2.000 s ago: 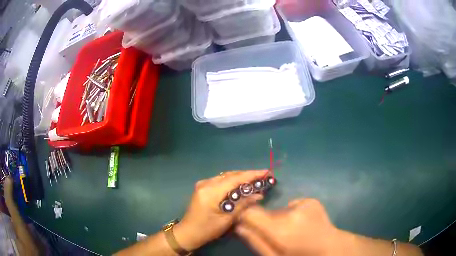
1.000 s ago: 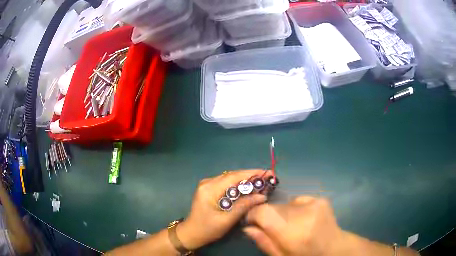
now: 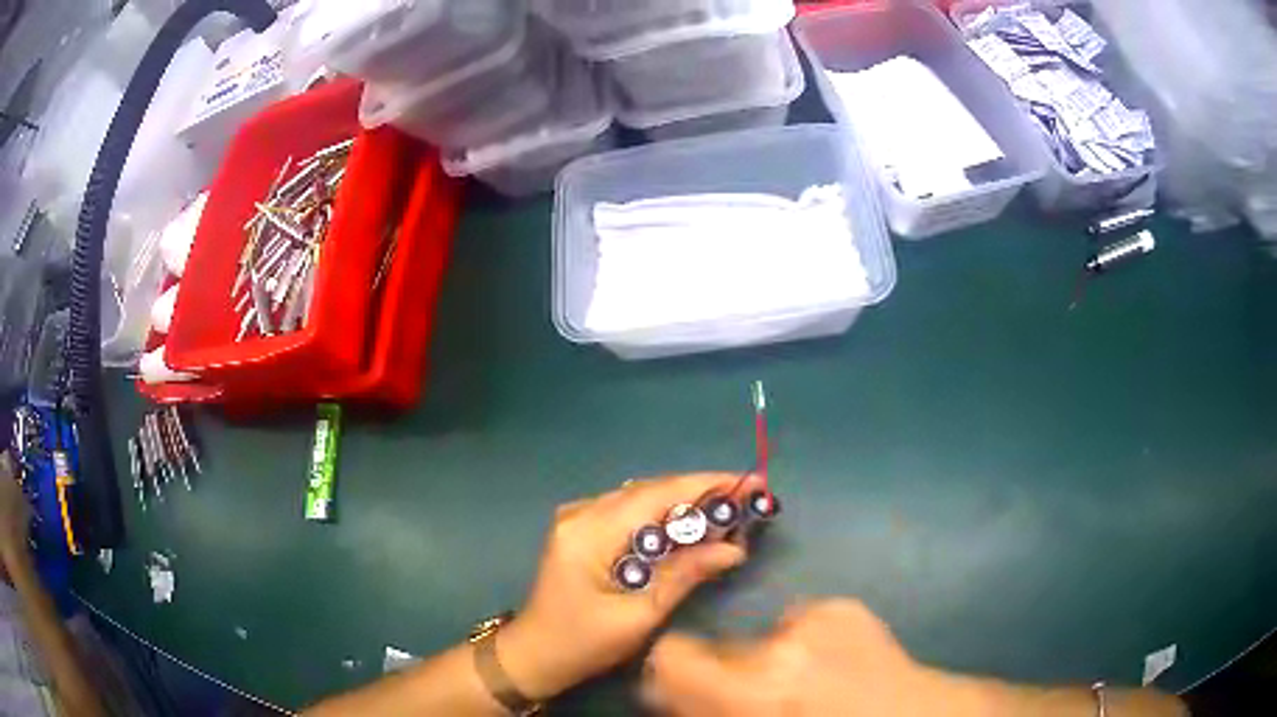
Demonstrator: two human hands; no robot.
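Note:
My left hand (image 3: 616,560) holds several miniature motors (image 3: 685,525) side by side in a fanned row, their dark-rimmed round ends facing up. A red lead wire (image 3: 763,441) with a pale tip stands up from the rightmost one. My right hand (image 3: 798,665) is just to the right and below, blurred, its fingers curled. Whether it holds anything cannot be made out. A clear plastic box (image 3: 721,343) with white padding sheet (image 3: 728,266) inside stands beyond my hands.
Nested red bins (image 3: 357,343) with loose parts and a green-wrapped stick (image 3: 322,462) are left. Stacked clear boxes (image 3: 546,126), a bin of white sheets (image 3: 966,210) and a bin of small packets (image 3: 1078,119) stand behind. Two cylindrical parts (image 3: 1120,252) lie right. A black hose (image 3: 91,266) curves far left.
My right hand has moved slightly down and away from the motors, leaving a gap to my left hand. The left hand still holds the same row. The view has shifted slightly.

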